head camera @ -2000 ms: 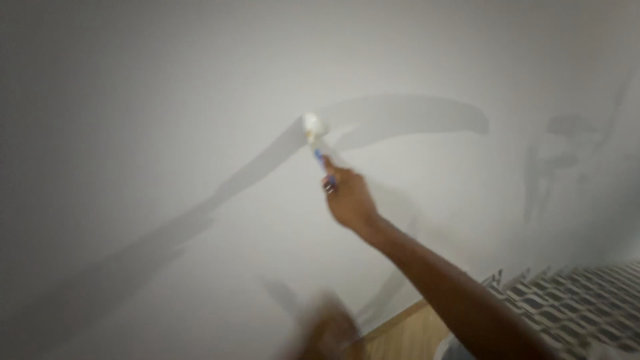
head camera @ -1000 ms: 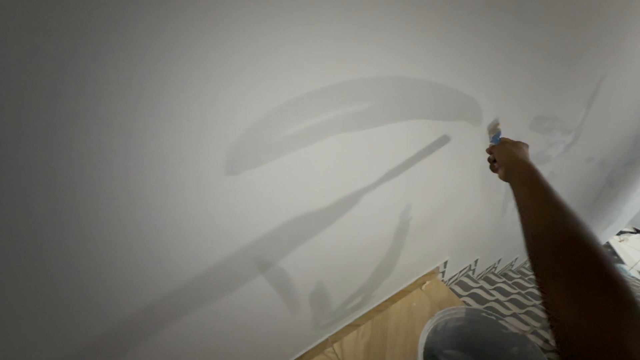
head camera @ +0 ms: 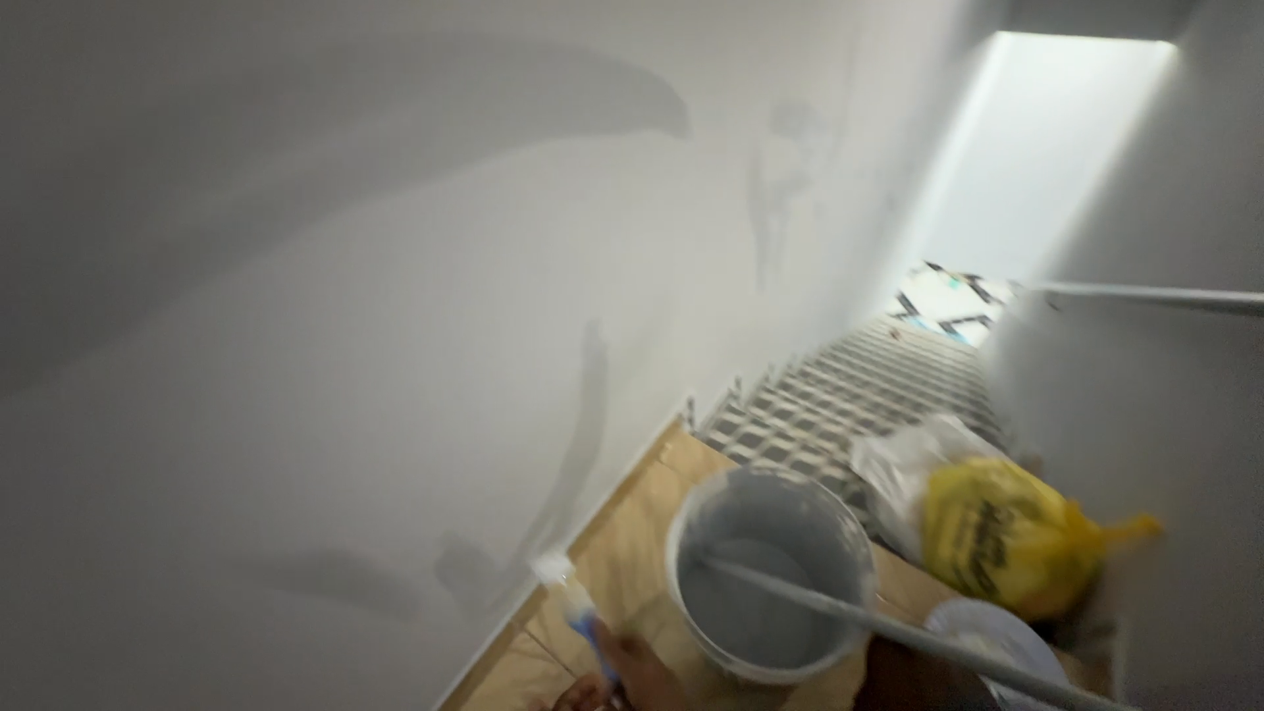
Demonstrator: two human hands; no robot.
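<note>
At the bottom centre my right hand (head camera: 632, 671) is closed round the blue handle of a paintbrush (head camera: 571, 597), whose pale bristles point up and left near the wall's foot. Just right of the brush stands a round bucket (head camera: 681, 602) with grey inner walls and a pale layer low inside; a long pole (head camera: 938, 637) slants into it. The white wall (head camera: 395, 395) bears darker grey streaks and patches. Fingertips (head camera: 581, 694) show beside the brush handle at the lower edge; whose hand they belong to is unclear, and my left hand cannot be made out for certain.
A yellow plastic bag (head camera: 997, 533) bearing writing lies against a white bag (head camera: 904, 454) right of the bucket, with a white round lid or plate (head camera: 997, 642) below. Patterned stairs (head camera: 869, 385) descend beyond the wooden-looking landing (head camera: 632, 533). A rail (head camera: 1155, 294) juts from the right.
My right hand has brought the brush away from the wall's streaks, down beside the bucket. The view has swung right and down, showing the bags and the pole.
</note>
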